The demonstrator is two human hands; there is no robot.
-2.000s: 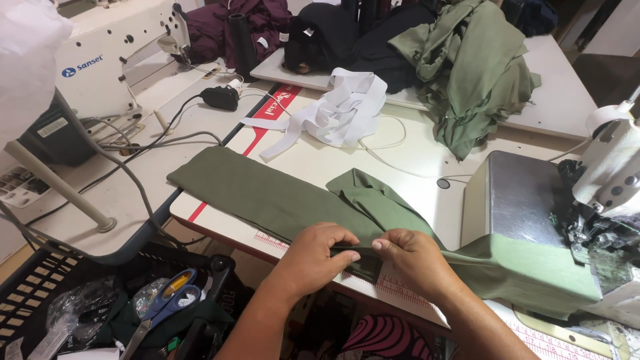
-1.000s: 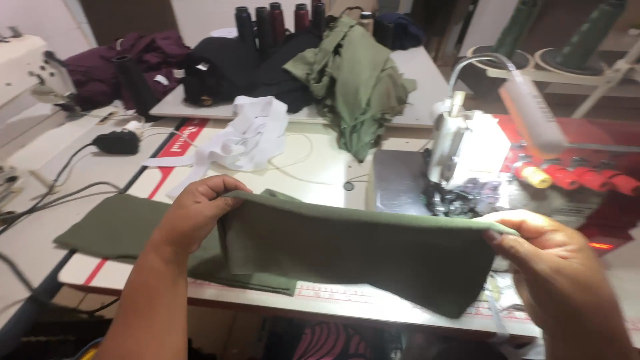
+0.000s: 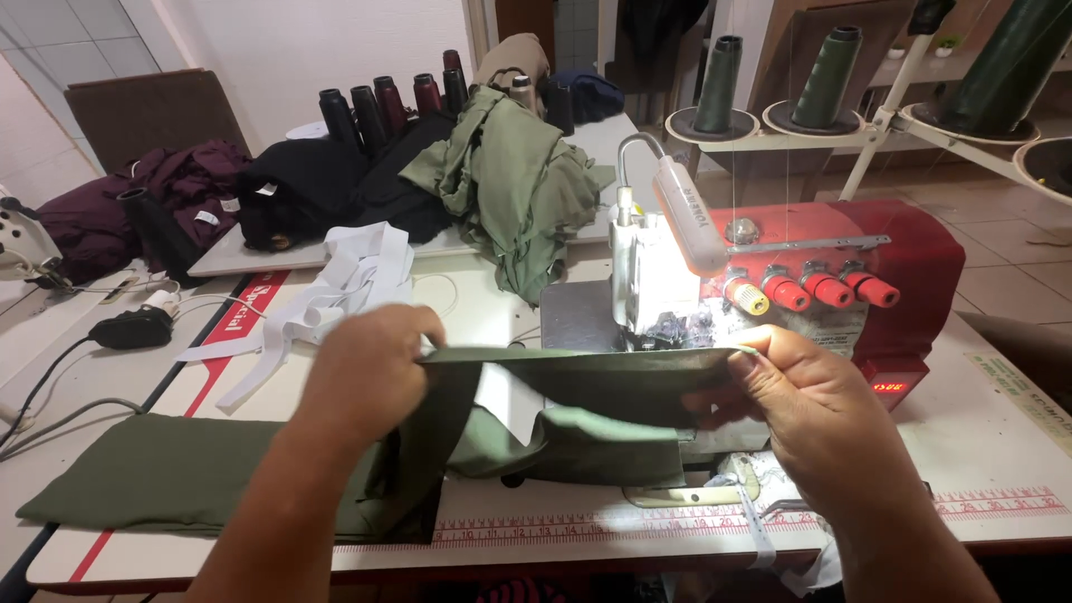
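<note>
My left hand (image 3: 368, 368), slightly blurred, pinches one end of a folded edge of green fabric (image 3: 578, 368). My right hand (image 3: 787, 385) grips the other end between thumb and fingers, so the edge is stretched level in front of the overlock sewing machine (image 3: 821, 293). Below it the cloth hangs down, with a gap in it near my left hand. Another part of green cloth lies folded flat on the table (image 3: 151, 469) to the left, partly behind my left forearm. Whether the two parts are joined I cannot tell.
White elastic strips (image 3: 360, 268) lie behind my left hand. Farther back are a heap of green cloth (image 3: 528, 184), black garments (image 3: 310, 184) and several thread cones (image 3: 389, 105). A lamp (image 3: 691, 218) lights the needle area. A black plug adapter (image 3: 130, 327) lies at left.
Both hands have gone from close together over the table to wide apart, raising the green cloth. Since the middle frame the held cloth has shifted shape, showing a gap. The view has swung right.
</note>
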